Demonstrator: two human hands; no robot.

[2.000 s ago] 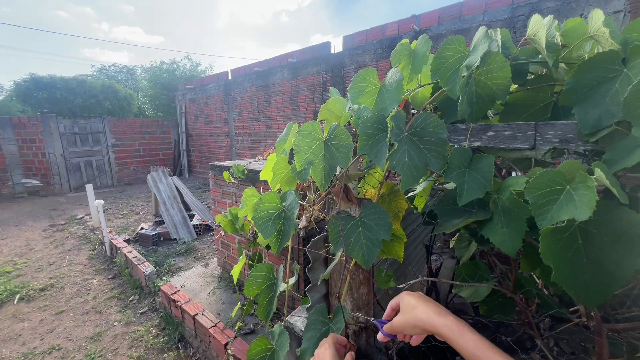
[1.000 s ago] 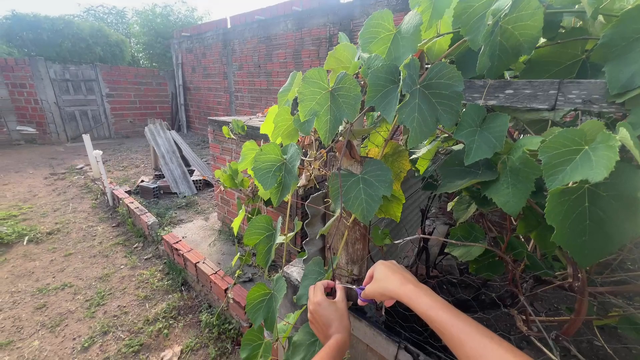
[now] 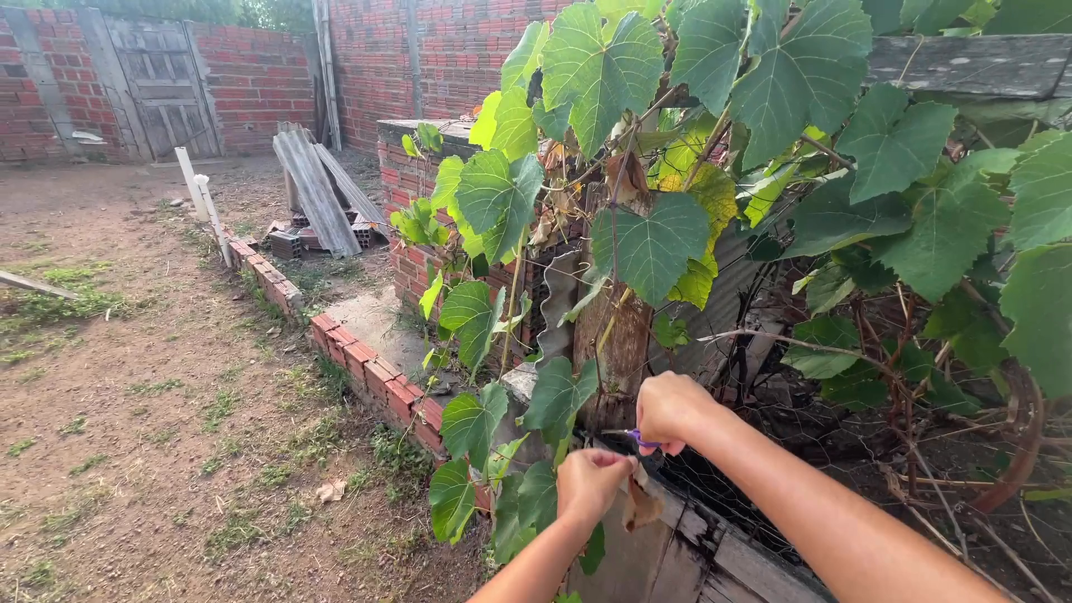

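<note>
My right hand (image 3: 680, 412) grips small purple-handled scissors (image 3: 643, 438), whose blades point left toward the stems of a leafy vine (image 3: 559, 398). Just below and left of it, my left hand (image 3: 593, 481) pinches a dry brown leaf (image 3: 643, 502), which hangs down from the fingers. Green leaves surround the left wrist, and a yellowing leaf (image 3: 712, 201) shows higher up. A wooden post (image 3: 613, 343) stands behind the hands. Whether the scissor blades are apart cannot be made out.
Wire mesh (image 3: 754, 435) and bare branches (image 3: 913, 402) lie right of the hands. A low brick border (image 3: 377, 377) runs along the dirt ground at left. Corrugated sheets (image 3: 314, 188) lean farther back, near a brick wall (image 3: 260, 79) and a wooden gate (image 3: 163, 84).
A dry leaf now hangs from my left hand, not visible there before. The right hand with the scissors stays close beside it. The view has tilted downward.
</note>
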